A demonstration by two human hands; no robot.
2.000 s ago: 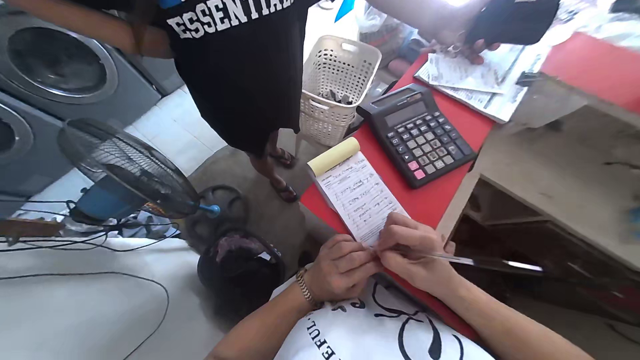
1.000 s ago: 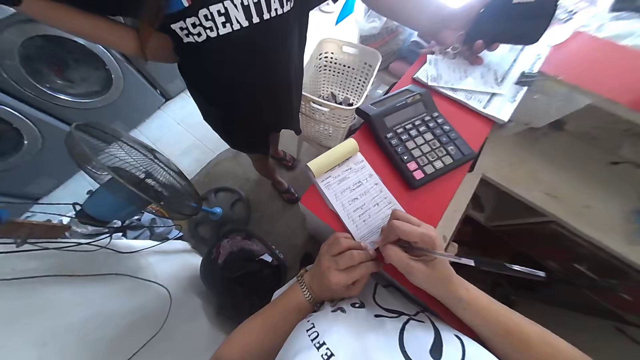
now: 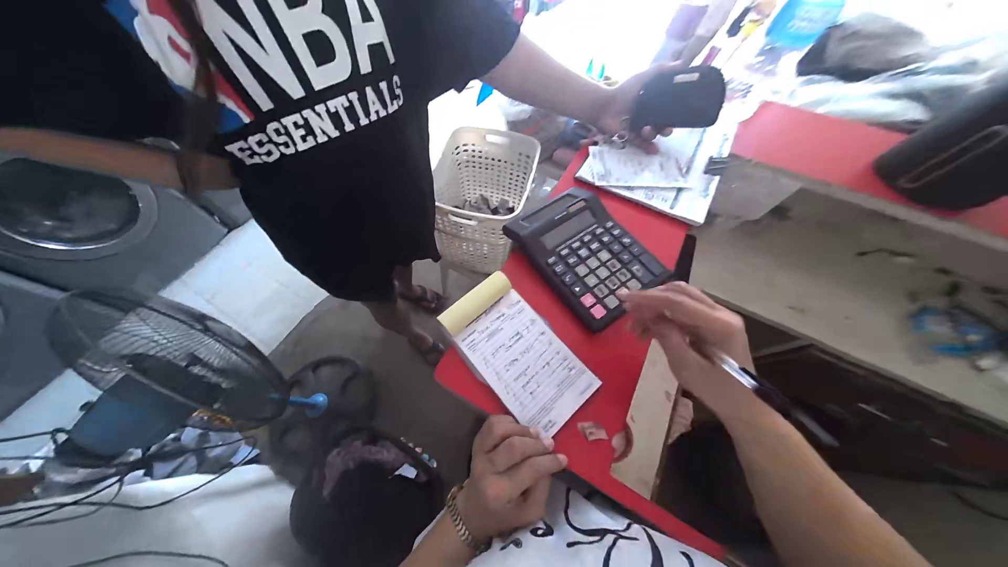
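Observation:
A receipt pad with handwriting (image 3: 524, 358) lies on the red counter (image 3: 622, 346), its yellow cover folded back. At the pad's lower edge rests my left hand (image 3: 512, 472), fingers curled and a metal-band watch on the wrist. My right hand (image 3: 693, 331) holds a pen (image 3: 756, 386) and has its fingertips at the lower keys of a black desk calculator (image 3: 591, 256). Farther along the counter lie loose papers (image 3: 650, 165).
A person in a black shirt (image 3: 339, 157) stands opposite, holding a black pouch (image 3: 679, 98) above the papers. A white plastic basket (image 3: 488, 189), a fan (image 3: 165, 354) and front-loading washers (image 3: 71, 205) stand beyond. A shelf unit (image 3: 835, 291) is at right; a black speaker (image 3: 953, 157) sits above.
My right hand has moved off the pad to the calculator, the pen still in it. My left hand stays at the pad's lower end.

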